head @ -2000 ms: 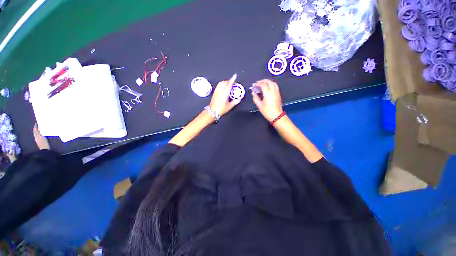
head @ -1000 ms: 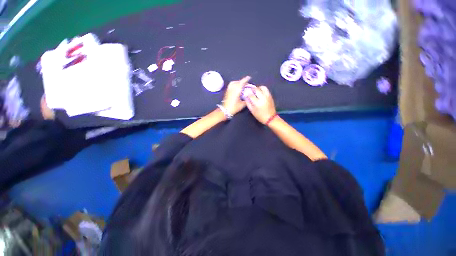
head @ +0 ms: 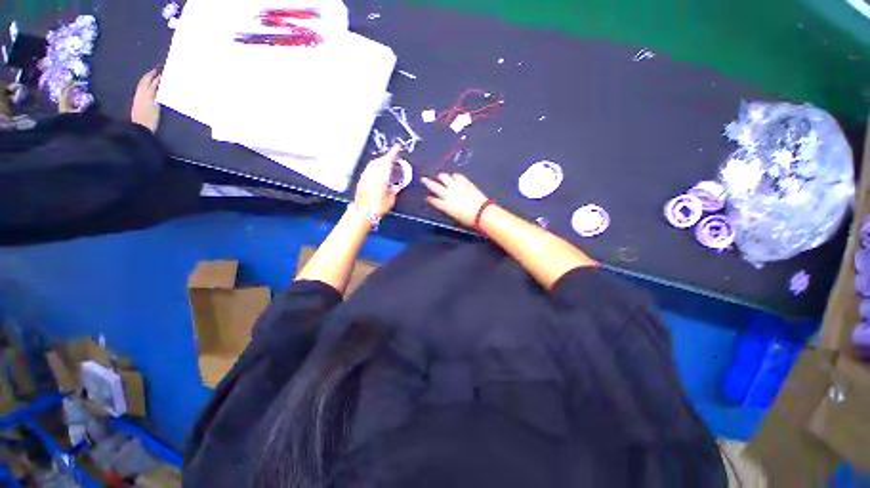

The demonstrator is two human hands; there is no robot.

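My left hand (head: pixel 375 187) holds a small pale round housing (head: pixel 402 174) near the mat's front edge, beside the white sheets. My right hand (head: pixel 456 198) is just to its right over the black mat, fingers apart, with nothing seen in it. Red wire leads (head: pixel 472 107) with white connector plugs (head: pixel 461 122) lie beyond my right hand. Thin clear pieces (head: pixel 401 129) lie just beyond the housing. A white filled round unit (head: pixel 541 179) and another pale round unit (head: pixel 590 220) lie on the mat to the right.
White sheets (head: pixel 286 105) with dark red leads (head: pixel 286 29) lie at left. Another person's hand (head: pixel 146 100) touches their edge. At right are three lilac housings (head: pixel 714 231), a clear bag of inserts (head: pixel 792 186) and a cardboard box (head: pixel 839 310). A green belt (head: pixel 668 48) runs behind.
The view has turned left. My hands have parted and moved left towards the wire leads, my left still with a round housing. A second pale round unit now lies beside the white one.
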